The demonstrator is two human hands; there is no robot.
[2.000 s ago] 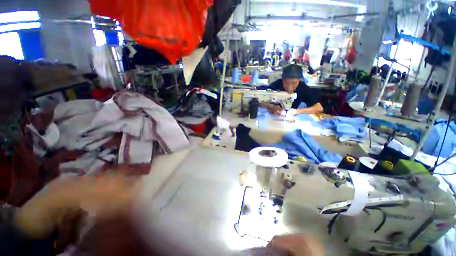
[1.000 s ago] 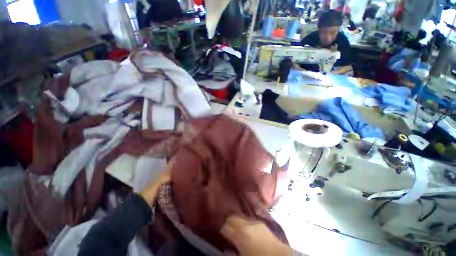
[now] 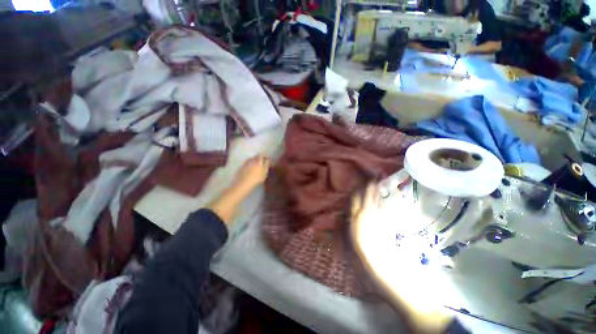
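A brown-red knit garment piece (image 3: 320,176) lies crumpled on the pale table left of the needle area, with a speckled brown-and-white section (image 3: 314,261) along its near side. My left hand (image 3: 253,173) is at the left edge of the piece; its fingers are blurred, and I cannot tell if they hold cloth. My right hand (image 3: 369,212) rests against the right side of the piece, under the bright lamp; its grip is unclear. A white tape roll (image 3: 453,167) sits above the needle area of the cream sewing machine (image 3: 523,228).
A large heap of brown-red and whitish-grey pieces (image 3: 242,104) lies at the left, partly hanging off the table edge. Light blue cloth (image 3: 483,124) lies on the neighbouring table beyond, where a person in dark sleeves sits at another machine (image 3: 412,32).
The view has turned down and left. The brown-red piece now lies flatter, with its speckled section spread towards me. My left hand has moved farther forward; my right hand is nearer the needle area.
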